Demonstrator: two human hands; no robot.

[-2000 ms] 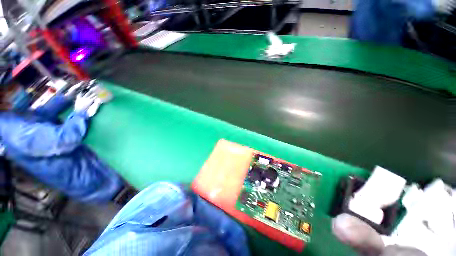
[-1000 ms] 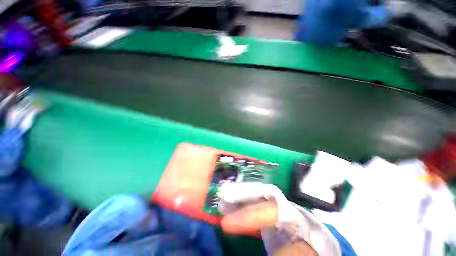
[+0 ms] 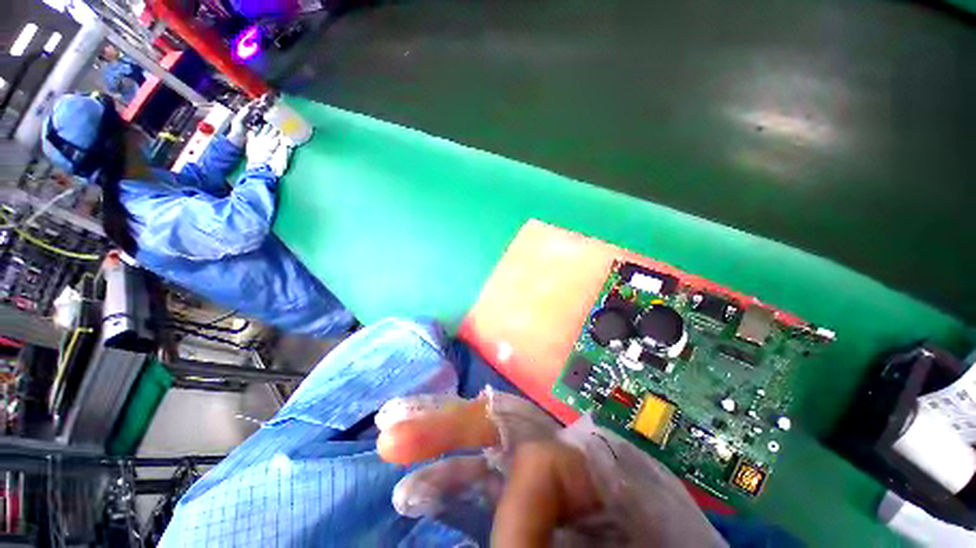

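A green circuit board, crowded with parts, lies on a red-orange pad at the right of centre. It has round black capacitors and a yellow transformer. My right hand, in a thin whitish glove with bare-looking fingertips, is in front of the board's near left edge, over my blue gridded sleeve. Its fingers point left and are apart, with nothing seen in them. It hides part of the pad's near edge. My left hand is not in view; only blue smock cloth shows at the lower centre.
A dark conveyor belt runs beyond the green mat. A black box with white papers stands at the right. A person in a blue smock works at the left, with gloved hands on the mat's far end.
My right hand has moved off the board towards the left and nearer to me, uncovering the board. The view has swung left and down; the neighbouring person now shows more fully.
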